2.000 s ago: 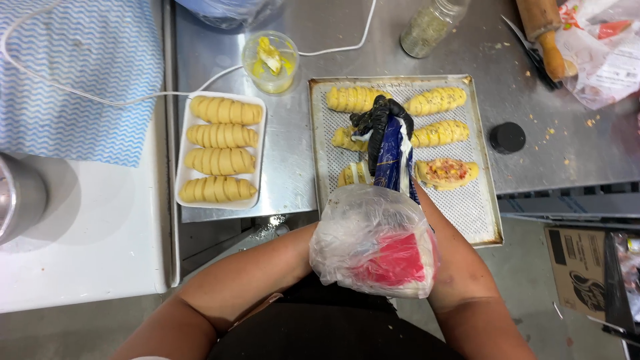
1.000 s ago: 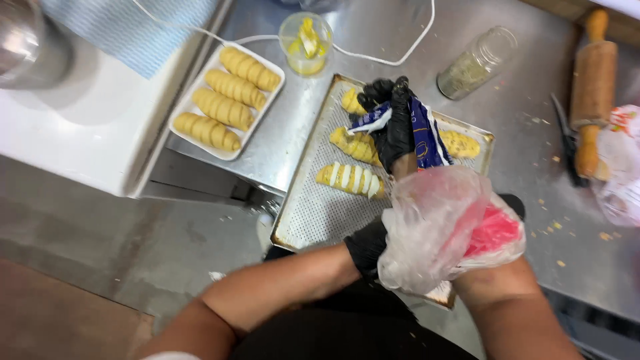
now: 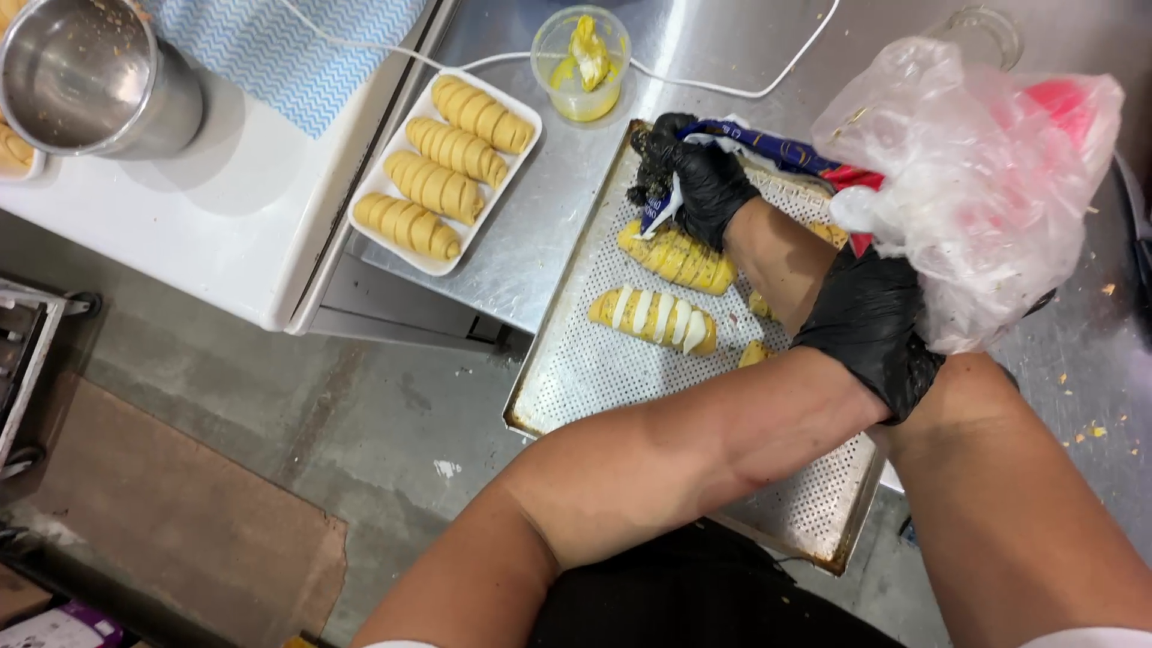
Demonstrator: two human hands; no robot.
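My right hand (image 3: pixel 711 184), in a black glove, is shut around the lower end of a dark blue packet (image 3: pixel 774 148). The packet's torn white tip points down at the end of a yellow seeded pastry roll (image 3: pixel 679 259). My left arm crosses over the right one, and my gloved left hand (image 3: pixel 873 324) grips the crumpled clear plastic bag (image 3: pixel 972 198) around the packet's red other end. Below the seeded roll, a second pastry roll (image 3: pixel 652 319) bears several white cream stripes. Both lie on a perforated metal tray (image 3: pixel 585 378). My arms partly hide other pastries there.
Left of the tray, a white foam tray (image 3: pixel 531 117) holds several unglazed rolls. Behind stands a clear plastic cup (image 3: pixel 580 103) with yellow liquid and a brush-like piece. A white cable (image 3: pixel 747 93), a steel pot (image 3: pixel 99 81) and a glass jar (image 3: pixel 985 36) are around.
The plastic-wrapped end of the packet has swung to the right of the tray, and my left hand has moved right onto it. My arms now cross. The view has shifted.
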